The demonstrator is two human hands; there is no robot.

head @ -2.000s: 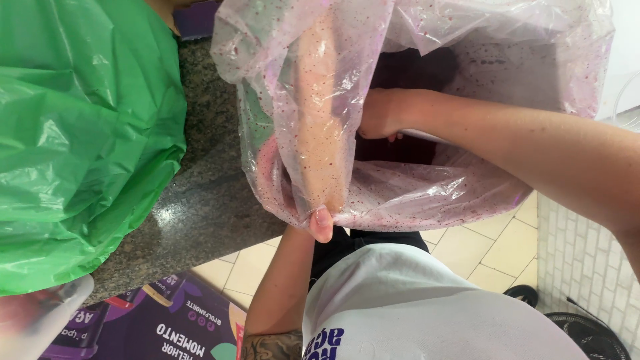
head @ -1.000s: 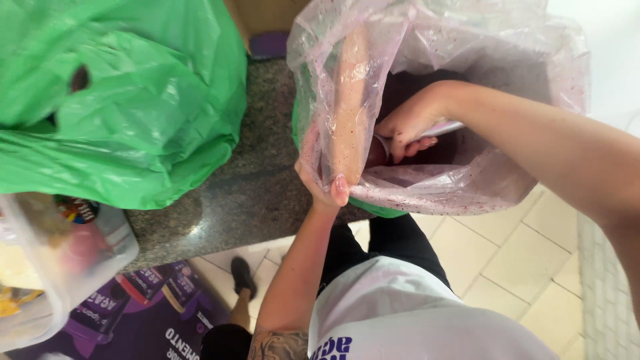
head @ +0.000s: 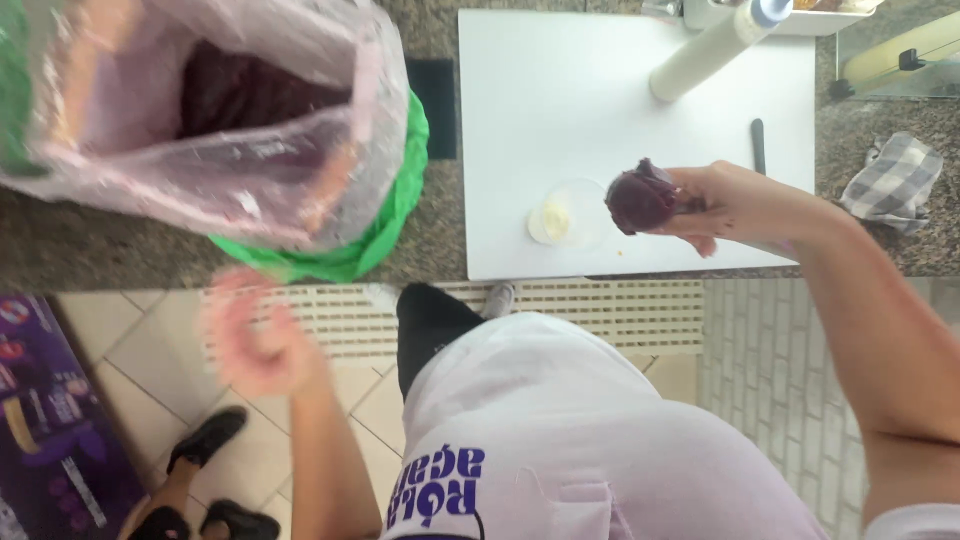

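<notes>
My right hand (head: 720, 202) is closed around a scoop, mostly hidden by the fingers, that bears a rounded lump of dark purple frozen açaí (head: 642, 196). It hangs over a white cutting board (head: 547, 82). Just left of the lump, a clear plastic cup (head: 551, 222) with something pale yellow inside lies on the board. My left hand (head: 251, 330), blurred, is empty with fingers apart and curved, below the counter's edge. Above it stands a plastic-lined container (head: 360, 150) with dark purple açaí (head: 247, 90) deep inside and a green bag (head: 375, 247) around its outside.
A white squeeze bottle (head: 709, 56) lies at the board's upper right, near a dark-handled utensil (head: 758, 146). A checkered cloth (head: 896, 180) and a glass case (head: 900, 64) are farther right. Another person's legs and black shoes (head: 206, 435) show at lower left.
My right hand has come out of the lined bag and moved right, with a purple lump on the scoop. My left hand has let go of the bag's rim. The view has shifted right.
</notes>
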